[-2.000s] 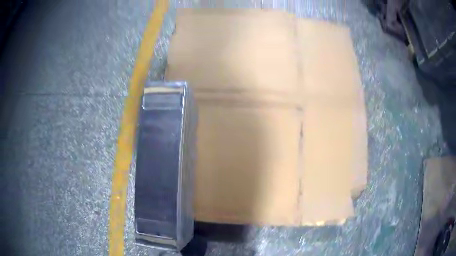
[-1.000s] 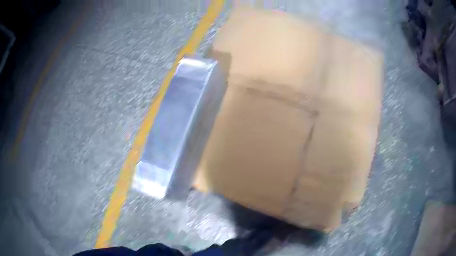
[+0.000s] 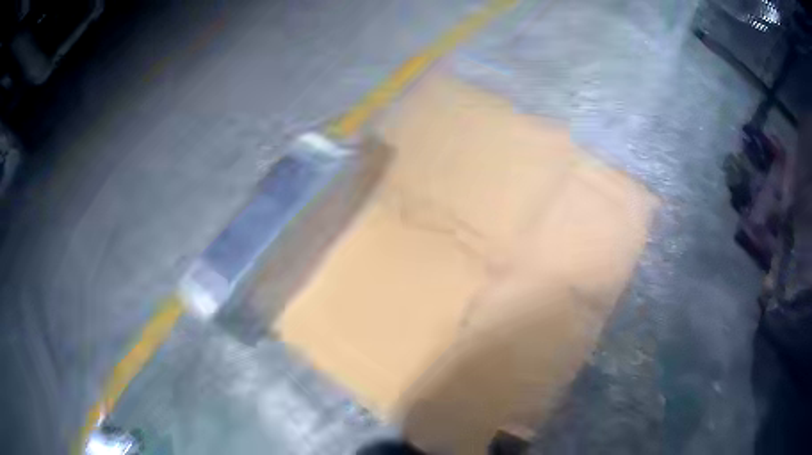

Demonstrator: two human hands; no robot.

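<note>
A silver-grey metal housing [image 3: 258, 227] stands left of the middle, tilted diagonally in the blurred view, with its narrow side up. It lies along the left edge of a large tan cardboard sheet [image 3: 383, 293] with creases. A dark shadow covers the sheet's lower part. Neither my left hand nor my right hand can be made out. A small dark shape at the bottom edge is too cut off to identify.
A yellow line [image 3: 142, 351] runs diagonally over the grey-green floor, passing by the housing. Dark objects [image 3: 761, 195], too blurred to name, stand along the right edge. Something shiny [image 3: 111, 442] shows at the bottom left. The upper left corner holds dark equipment.
The view has turned, so the housing, sheet and yellow line now slant more to the right. The dark clothing seen at the bottom edge has mostly left the view.
</note>
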